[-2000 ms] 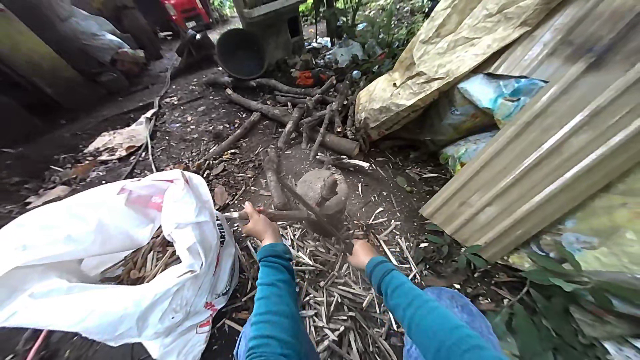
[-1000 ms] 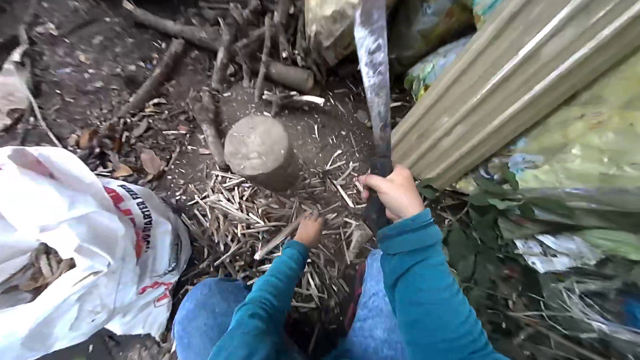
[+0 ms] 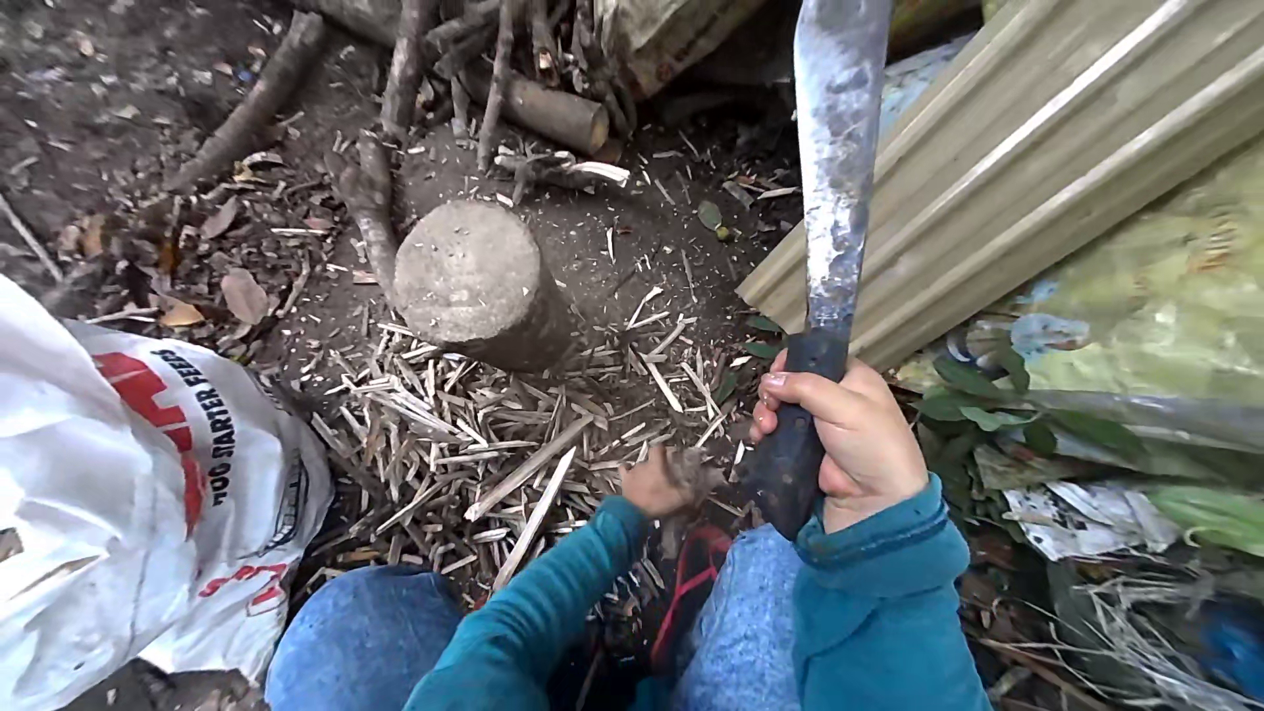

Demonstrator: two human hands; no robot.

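My right hand [image 3: 854, 434] is closed around the black handle of a machete [image 3: 837, 168], whose worn metal blade points up and away from me. Low over the split wood sticks [image 3: 434, 415] is my left hand [image 3: 657, 484], beside my foot; its fingers are partly hidden and blurred, and I cannot tell whether it holds anything. A round chopping block of wood [image 3: 469, 267] stands on the soil just beyond the sticks, with nothing on its top.
A white printed feed sack [image 3: 247, 444] stands at the left. Branches and a cut log [image 3: 553, 111] lie beyond the block. Corrugated sheeting [image 3: 1007, 168] slants across the right, beside yellowish plastic [image 3: 1145, 326] and leafy plants [image 3: 987, 405].
Two seconds ago both hands were at a branch over the block; that branch is no longer there. The machete is now upright in my right hand, and my left hand is low by the sticks.
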